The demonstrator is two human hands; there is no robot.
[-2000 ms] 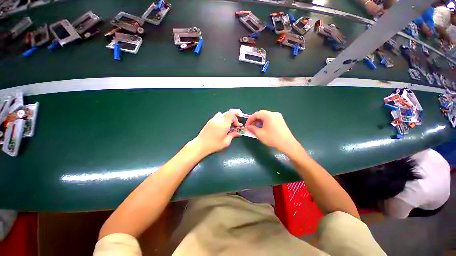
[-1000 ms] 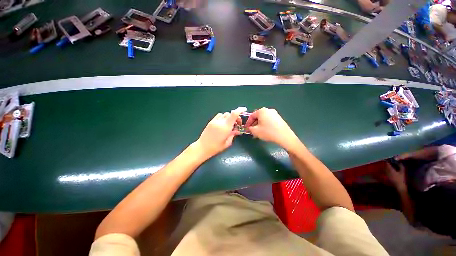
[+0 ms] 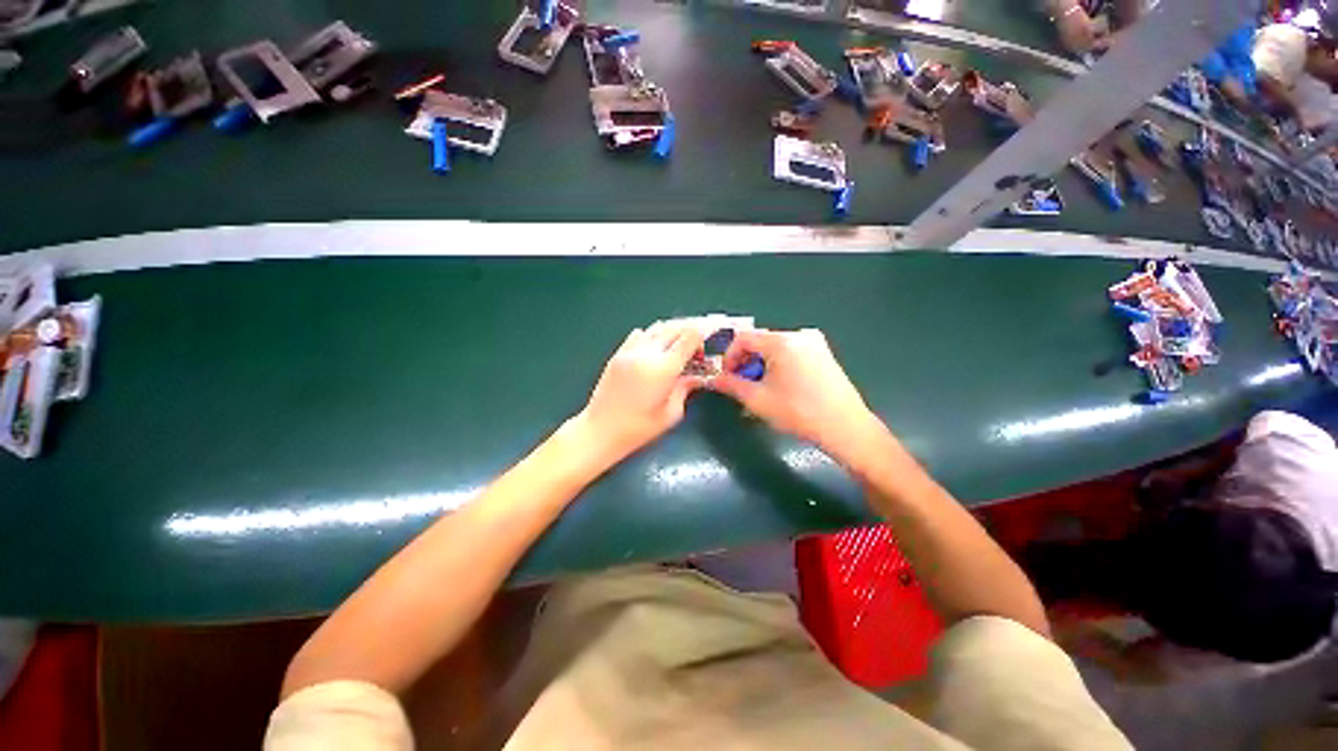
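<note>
A white housing frame (image 3: 728,321) is held between my two hands above the dark green surface. My left hand (image 3: 643,385) grips its left side with the fingertips. My right hand (image 3: 792,385) is at its right side, with the fingertips pinched at the frame. A blue cell (image 3: 751,367) shows at my right fingertips. Small parts inside the frame are mostly covered by my fingers.
Piled units lie at the left (image 3: 50,358) and right (image 3: 1167,326) of the surface. A pale rail (image 3: 484,239) and slanted post (image 3: 1071,125) border the belt carrying unfinished units (image 3: 810,162). A red basket (image 3: 869,609) is below; a person sits at lower right (image 3: 1247,565).
The blue cell now shows at my right fingertips. My hands stay in nearly the same place. The units on the far belt have moved right. The person at lower right has changed posture.
</note>
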